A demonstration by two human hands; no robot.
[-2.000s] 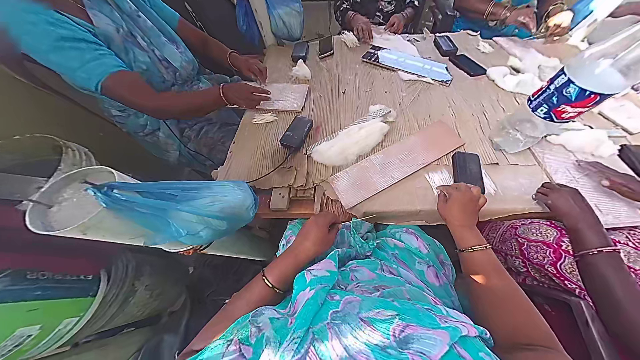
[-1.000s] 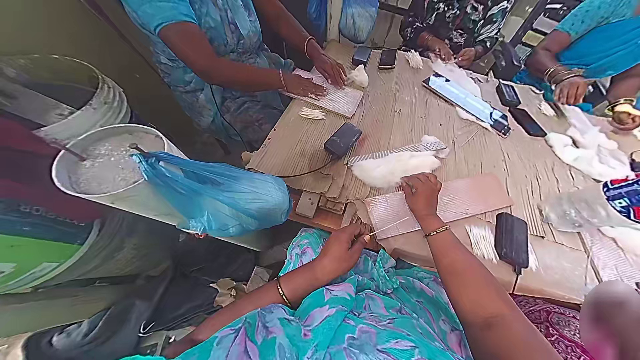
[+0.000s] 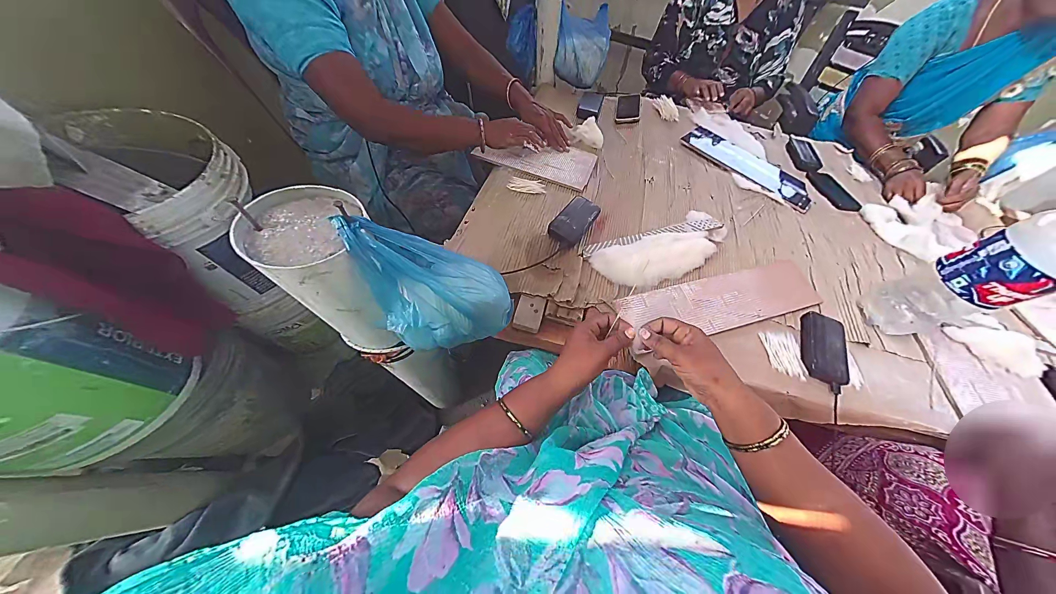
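Observation:
My left hand (image 3: 596, 342) pinches a thin pale stick near the table's front edge. Beside it, my right hand (image 3: 691, 355) has thumb and finger together close to the left fingertips; whether it grips anything is unclear. Just beyond them lies a flat pinkish board (image 3: 742, 297). Behind the board, a tuft of white cotton (image 3: 652, 257) rests against a patterned strip (image 3: 631, 241). To the right, a bundle of thin white cotton wicks (image 3: 782, 353) lies beside a black box-like device (image 3: 823, 351) with a cable.
A blue plastic bag (image 3: 437, 285) hangs from a white pipe-like container (image 3: 301, 231) at the left, near plastic buckets (image 3: 194, 223). Co-workers sit around the wooden table (image 3: 528, 214). Phones (image 3: 747, 169) and a plastic bottle (image 3: 1002, 268) lie on it.
My right hand has moved from beside the black device, over the board, to meet my left hand. The view has shifted to the right and back.

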